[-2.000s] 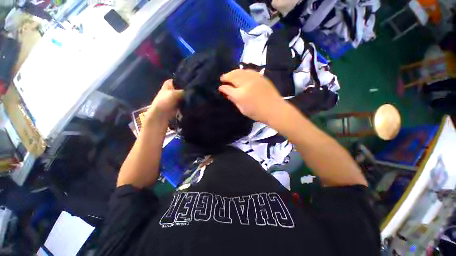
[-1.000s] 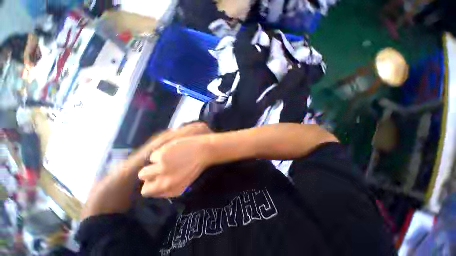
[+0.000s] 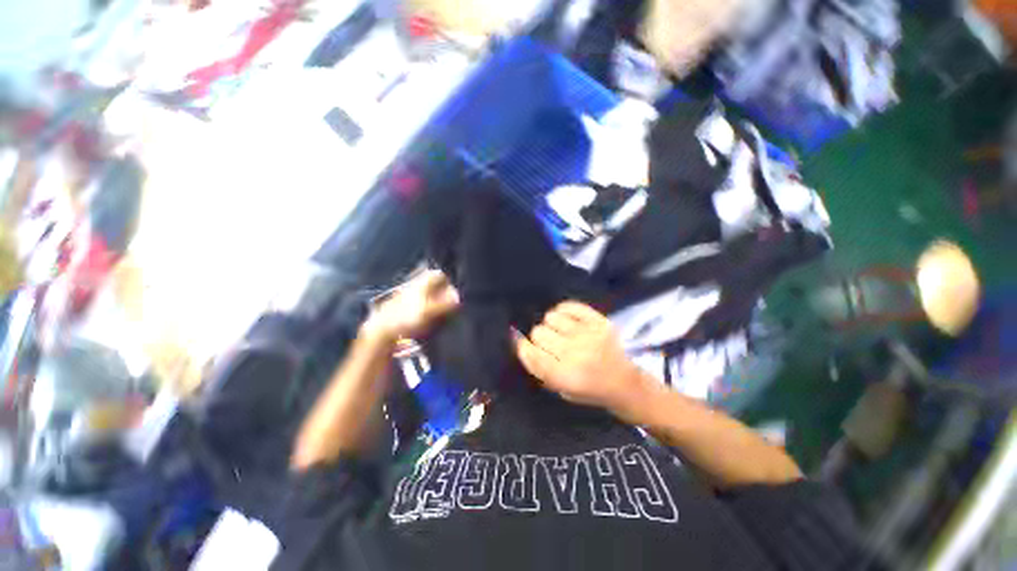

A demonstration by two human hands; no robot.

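A black garment or panel [image 3: 496, 262] hangs between my hands over my lap, in front of my black T-shirt. My left hand [image 3: 422, 306] is closed on its left edge. My right hand [image 3: 574, 350] is closed on its right side, fingers curled in. The picture is blurred, and the fingertips and any small tool in them cannot be made out. A heap of black-and-white garment pieces [image 3: 680, 290] lies just beyond my right hand.
A blue plastic crate [image 3: 535, 112] stands ahead, beside the heap. A white worktable [image 3: 257, 190] with a mobile phone [image 3: 342, 125] is on the left. A round wooden stool [image 3: 947, 288] stands on the green floor at right. More black-and-white cloth [image 3: 820, 56] lies at the top right.
One second ago my hands were crossed at the lower left. Now they are apart, with the black cloth stretched between them. The view has shifted and turned.
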